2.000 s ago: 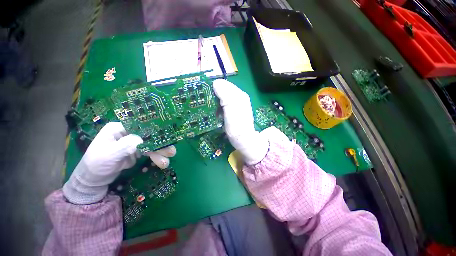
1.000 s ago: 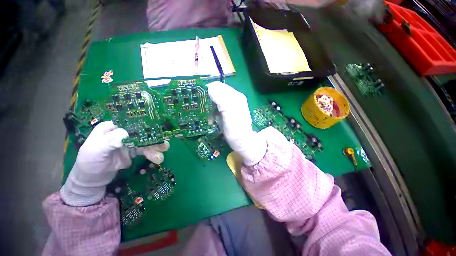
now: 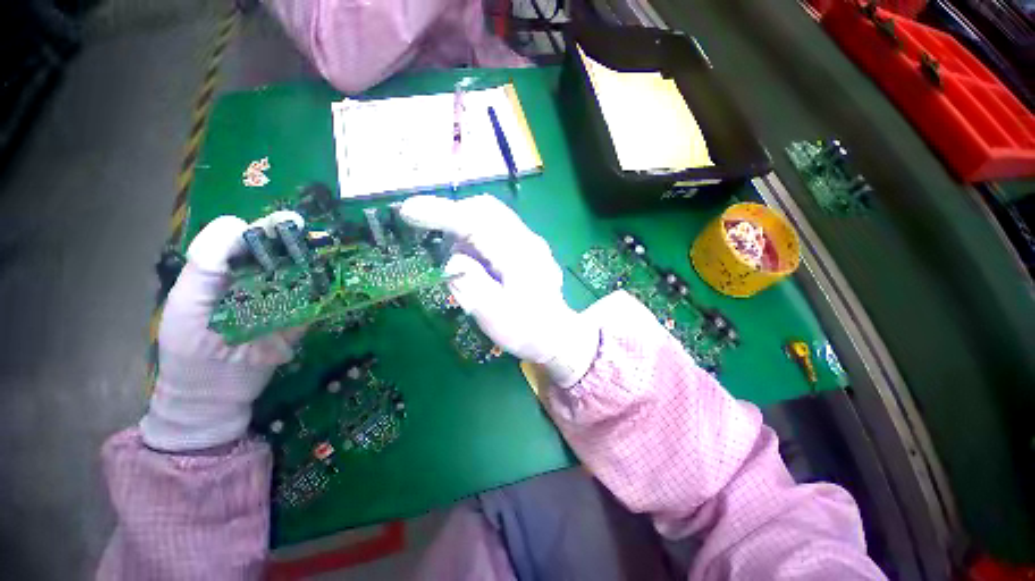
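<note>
A green PCB panel (image 3: 341, 293) is held up above the table, tilted, with tall parts such as capacitors standing on its far side. My left hand (image 3: 216, 323), in a white knit glove, grips its left end. My right hand (image 3: 505, 278), gloved too, grips its right end with thumb and fingers. Another board panel (image 3: 335, 426) lies on the green mat below my left hand. A further panel (image 3: 658, 297) lies to the right of my right hand. Boards under the held panel are partly hidden.
Record sheet (image 3: 420, 136) with two pens at the back. Black bin (image 3: 738, 153) with yellow and white sheets. Yellow cup (image 3: 712, 259) of small bits at right. Conveyor belt (image 3: 908, 306) carries a loose board (image 3: 826, 179); red divided tray (image 3: 965, 108) across it. A person's pink sleeve (image 3: 358, 40) is behind the table.
The held panel has been tipped over from its flat face to show the side with tall parts. My left hand has moved up its left end. The pink sleeve reaches further in.
</note>
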